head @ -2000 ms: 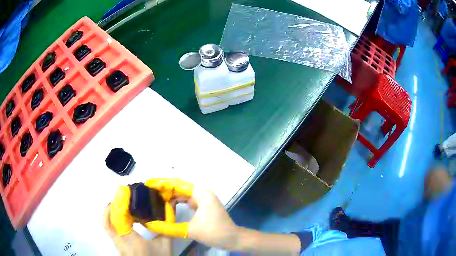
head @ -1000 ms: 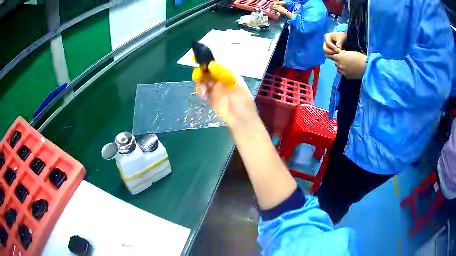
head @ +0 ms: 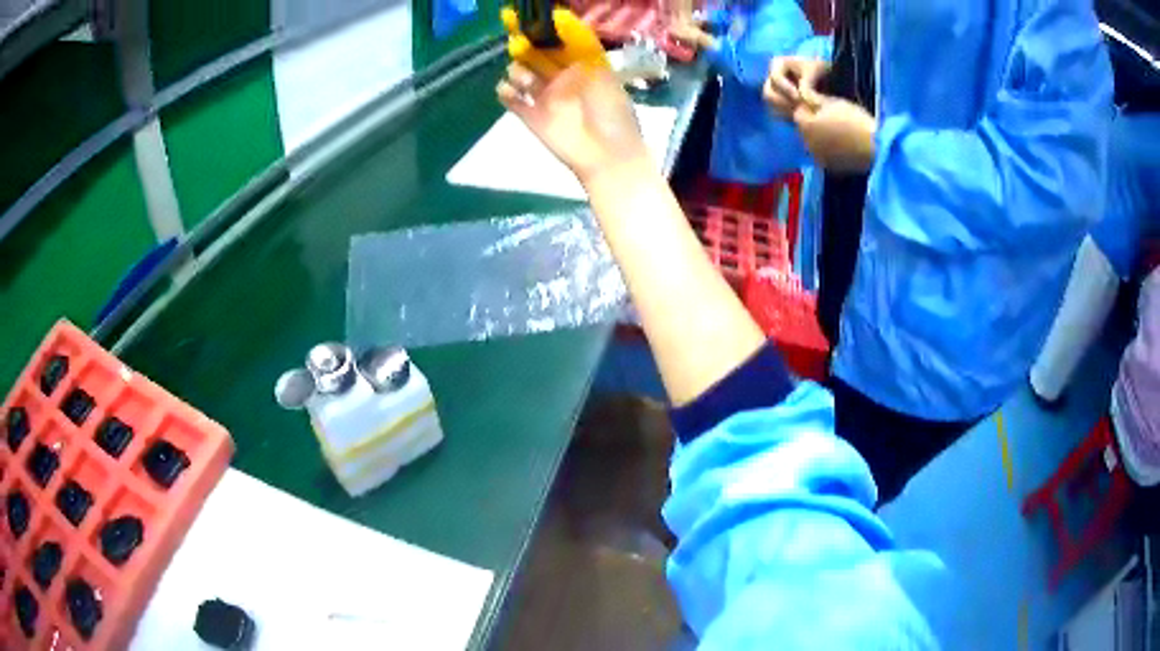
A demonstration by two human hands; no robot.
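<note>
My right hand [head: 583, 112], with yellow finger cots, is raised at the top centre, arm outstretched above the bench. Its fingers are shut on a black smartwatch [head: 539, 23], cut off by the top edge. My left hand is out of the picture. Another black watch [head: 225, 623] lies on the white foam mat [head: 324, 560] at the lower left. The salmon-red foam tray [head: 176, 534] at the left edge holds several black watches in its pockets.
White dispenser bottles [head: 375, 432] with silver tops stand right of the tray. A clear plastic sheet [head: 471, 280] lies on the green bench [head: 267, 305]. Two people in blue smocks [head: 980, 216] are at the right and back. Red stools and a red tray [head: 738, 242] stand between.
Over two seconds, my right hand has left the mat area and risen outward with a watch. My left hand has gone out of view. The view has swung up towards the other people.
</note>
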